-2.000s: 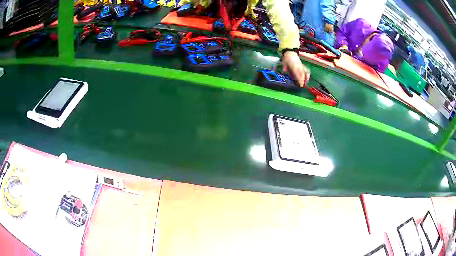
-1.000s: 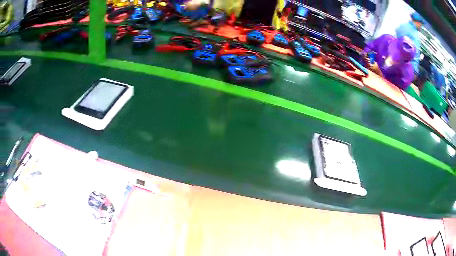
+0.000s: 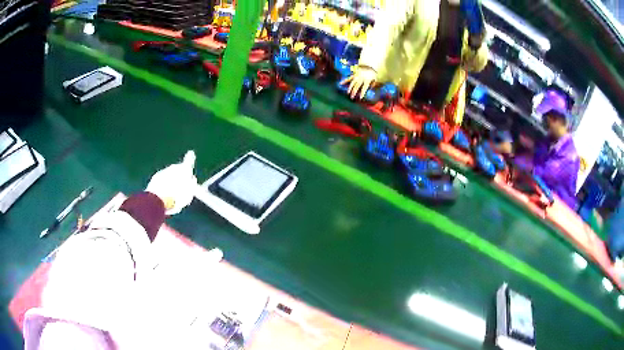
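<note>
An e-reader (image 3: 252, 183) with a black frame and grey screen lies in a white tray (image 3: 236, 217) on the dark green conveyor. My left hand (image 3: 174, 186), in a white glove, is just left of it, close to the tray's left corner. One finger points up and away; the hand holds nothing that I can see. Glare hides the other fingers, and I cannot tell whether it touches the tray. My right hand is out of the picture.
Another e-reader (image 3: 520, 318) is at the lower right, one (image 3: 92, 83) at the upper left, and more (image 3: 17, 167) at the left edge. A pen (image 3: 66, 212) lies left of my sleeve. Blue-and-black meters (image 3: 427, 176) lie beyond the green rail (image 3: 328, 167). People stand opposite.
My left arm has come into view from the lower left, its hand beside the e-reader. The view has swung left, and the belt's e-readers appear further right. A person in yellow shows opposite.
</note>
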